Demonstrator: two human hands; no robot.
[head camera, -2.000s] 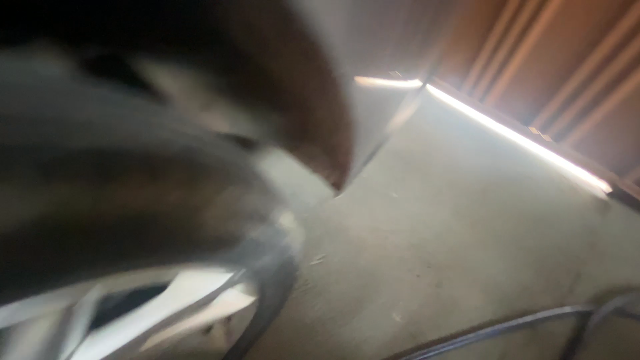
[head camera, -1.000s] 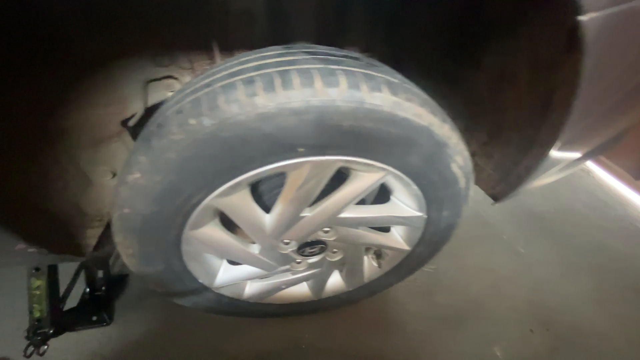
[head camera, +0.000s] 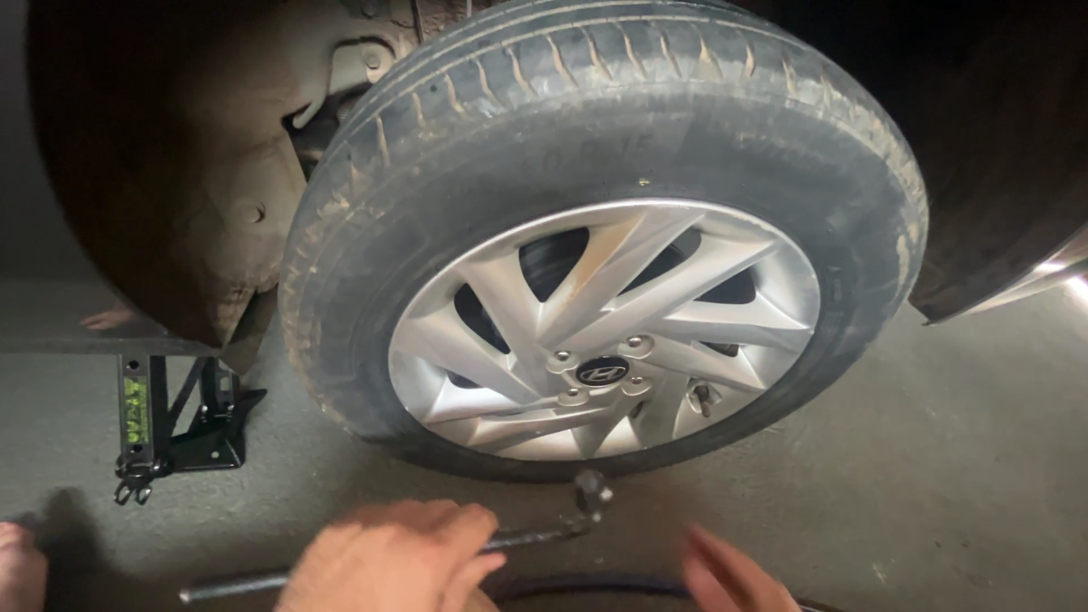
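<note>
My left hand (head camera: 391, 552) is closed around the shaft of an L-shaped lug wrench (head camera: 540, 537), just below the tire. The wrench's socket end points up at the right, and its bare tip sticks out to the left. To the right of that socket, my right hand (head camera: 735, 574) is blurred and touches nothing visible; its fingers are partly cut off by the frame's lower edge. Above both hands is a car wheel with a silver alloy rim (head camera: 705, 314), a Hyundai center cap (head camera: 602, 371) and a dusty black tire (head camera: 476, 178). Lug nuts (head camera: 636, 343) show around the cap.
A black scissor jack (head camera: 136, 408) stands at the left under the car's sill. The dark wheel arch (head camera: 127, 170) surrounds the tire. A dark hose or cable (head camera: 586, 584) runs along the floor behind the hands. At the lower left edge, some bare skin (head camera: 19, 565) shows.
The view has swung onto the wheel and come closer. Both hands and the lug wrench are now in view; neither earlier frame shows them plainly.
</note>
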